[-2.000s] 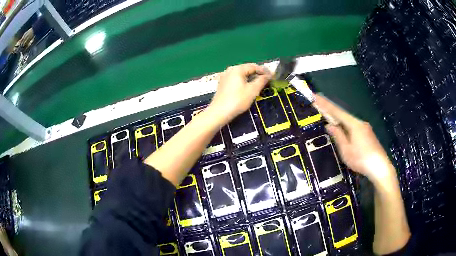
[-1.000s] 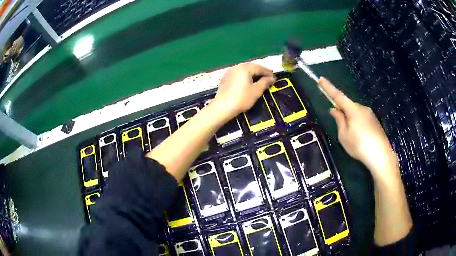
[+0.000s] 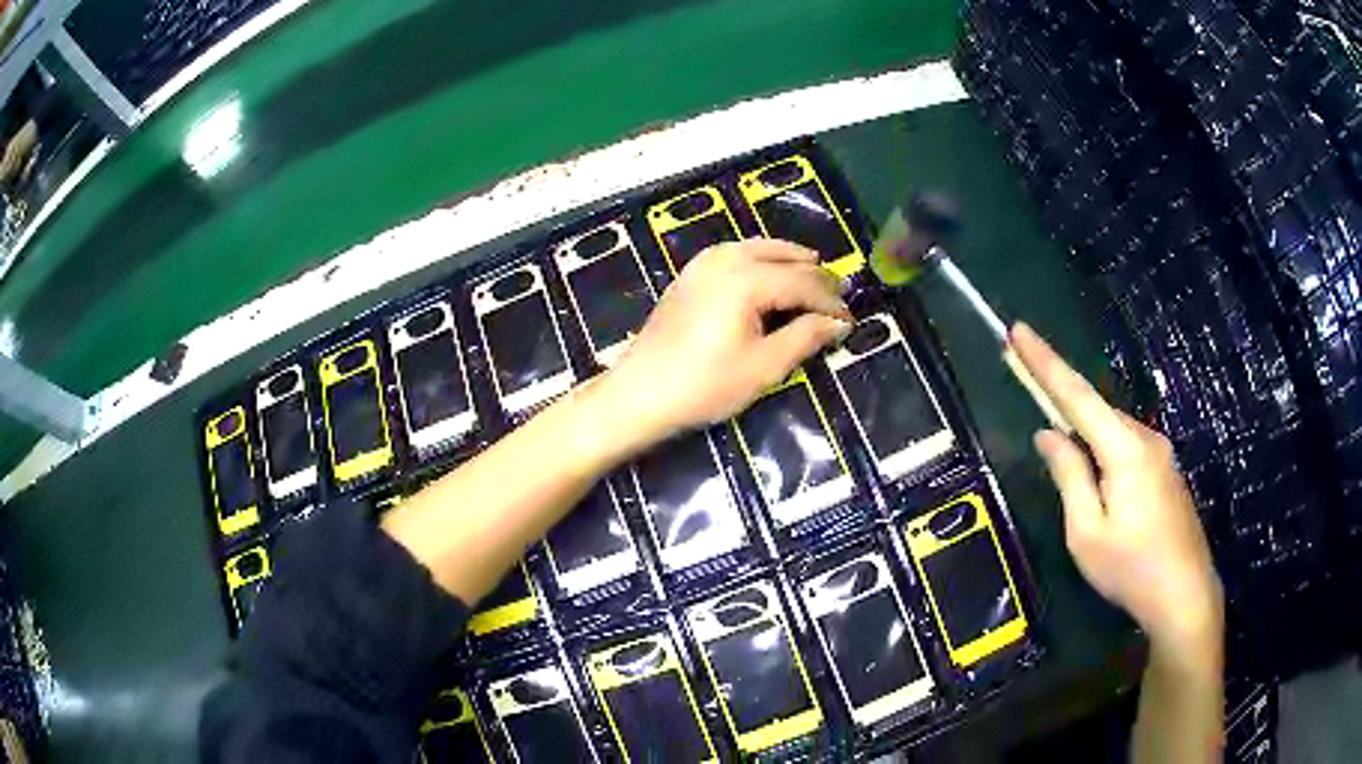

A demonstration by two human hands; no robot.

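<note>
A black blister tray (image 3: 978,448) holds rows of phone back covers with yellow or pale rims. My left hand (image 3: 732,329) has its fingertips together at the top of the pale-rimmed cover (image 3: 893,400) at the right end of the middle row. Any tiny part between the fingertips is hidden. My right hand (image 3: 1128,508) grips the light handle of a mallet (image 3: 978,299). Its blurred black and yellow-green head is raised just right of my left fingertips, apart from them. Glossy glare lies on several cover centres.
A white bench edge and green conveyor belt (image 3: 493,105) run behind the tray. A small black square piece (image 3: 170,363) lies on the white edge. Shiny black stacked trays (image 3: 1195,224) stand at the right. Grey metal posts are at the left.
My left hand has moved from the back row down to the middle row's right end. The mallet has followed toward me. The tray appears shifted left and up in view.
</note>
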